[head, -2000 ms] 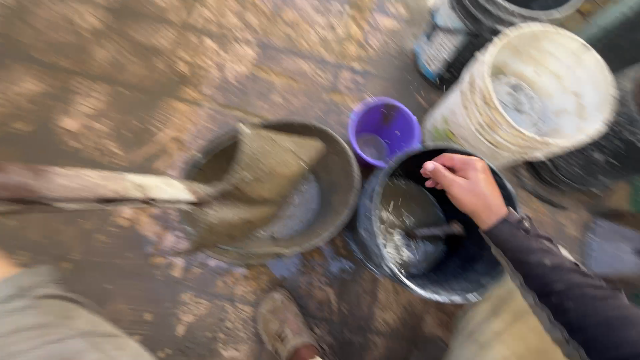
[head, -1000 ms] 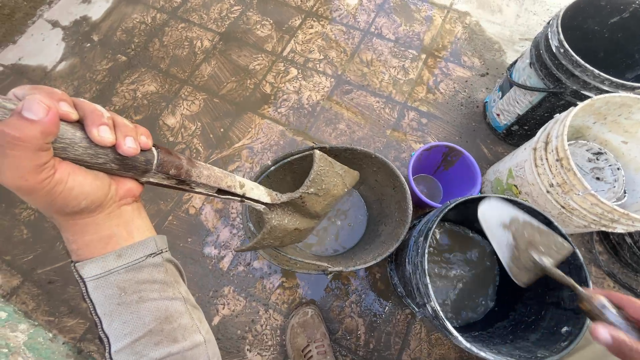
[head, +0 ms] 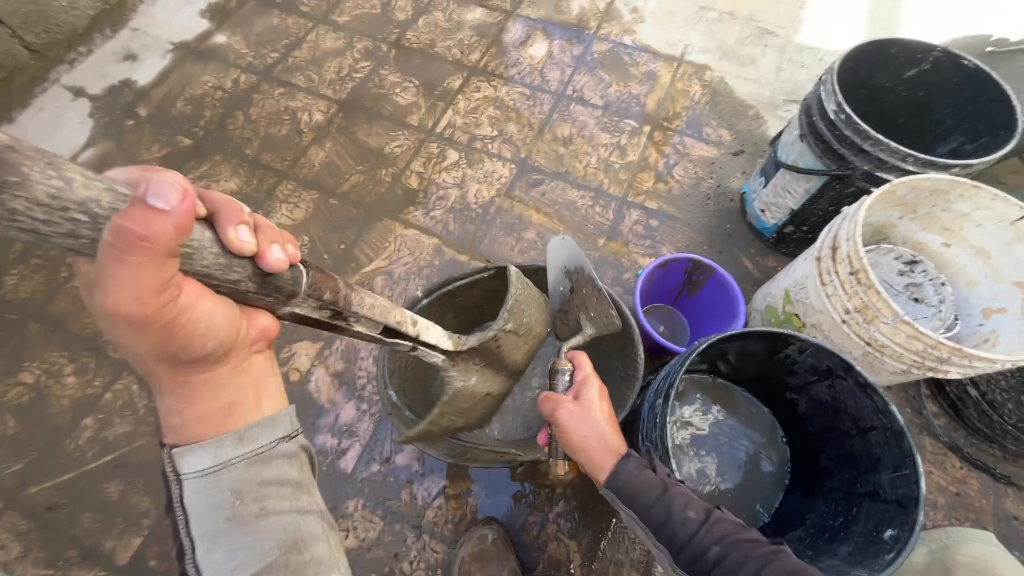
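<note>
My left hand (head: 180, 296) is closed around the wooden handle (head: 216, 252) of a mud-coated shovel. The shovel's curved metal blade (head: 492, 360) rests over a grey rubber tub (head: 392, 400) with cloudy water inside. My right hand (head: 588, 416) grips a pointing trowel (head: 580, 300) by its handle. The trowel's blade points away from me over the tub's right side, right of the shovel blade, with dark wet matter on it. Right of my right hand stands a black bucket (head: 848, 432) with murky water. The shovel's upper handle runs out of view at left.
A purple pail (head: 708, 292) stands between the tub and a dirty white bucket (head: 824, 280). Behind that is another black bucket (head: 808, 152). Wet, muddy floor tiles (head: 472, 104) lie beyond the tub. A brown shoe (head: 486, 548) is below the tub at the bottom edge.
My right hand has moved left with the trowel, from over the black bucket to the tub. Two seconds ago it was over that bucket. My left hand still grips the shovel handle.
</note>
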